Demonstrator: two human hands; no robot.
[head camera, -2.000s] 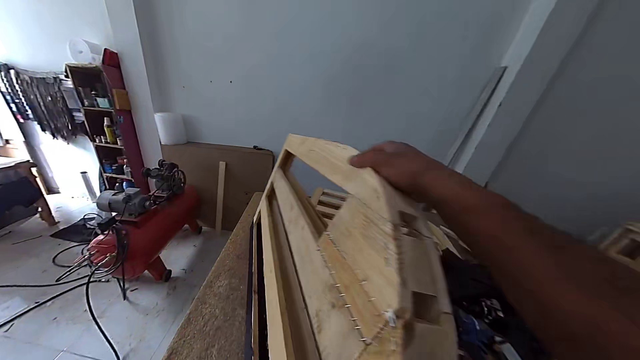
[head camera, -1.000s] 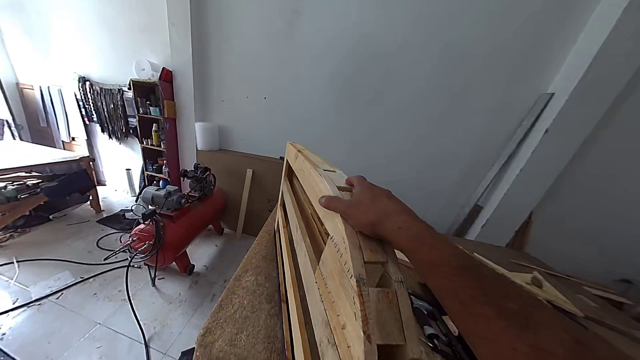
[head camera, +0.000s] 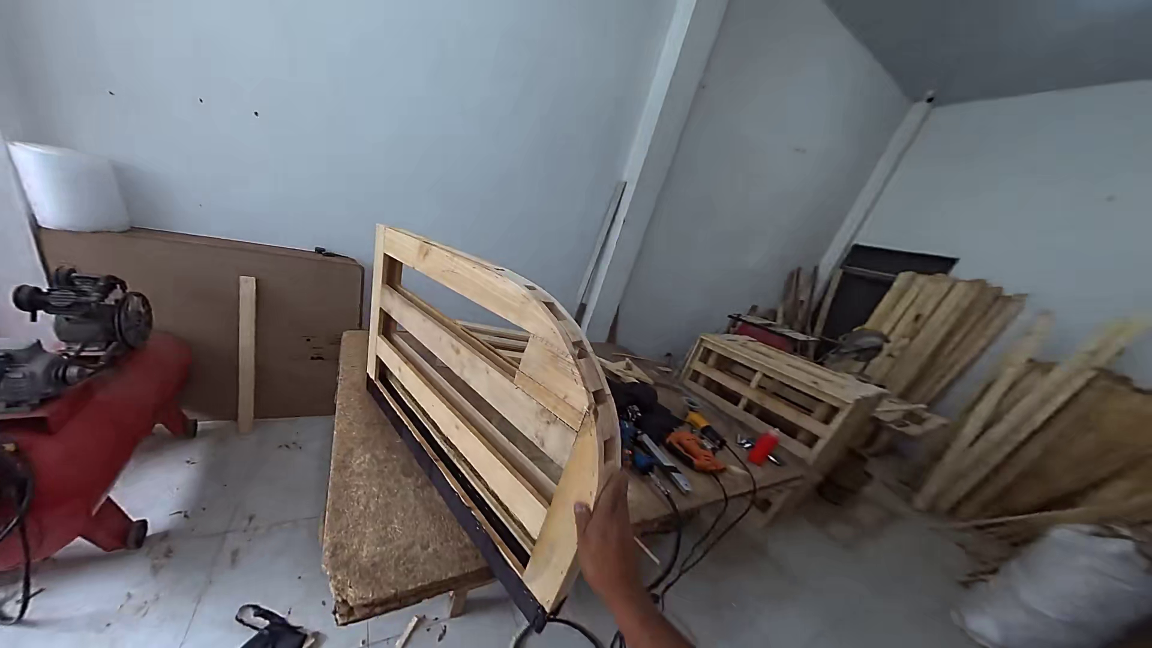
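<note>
A slatted wooden frame (head camera: 468, 360) with a curved edge stands upright on a particle-board bench top (head camera: 387, 513), a dark strip along its bottom. My right hand (head camera: 607, 540) rests against the low outer end of the curve, thumb on the near face and fingers on the notched edge side; how firmly it holds is hidden. My left hand is out of view. Behind the frame lie an orange power tool (head camera: 695, 450), a yellow-and-black tool (head camera: 702, 425), blue tools (head camera: 641, 461) and a red bottle (head camera: 764, 446).
A red air compressor (head camera: 108, 423) stands on the left, near a brown panel (head camera: 297, 315) leaning on the wall. Black cables (head camera: 720, 531) hang off the bench. Another slatted wooden frame (head camera: 774, 387), stacked boards (head camera: 936, 333) and a white sack (head camera: 1062, 585) are on the right.
My right hand has moved from the upper part of the curved edge down to its low outer end. The view has swung to the right, showing more of the bench and tools.
</note>
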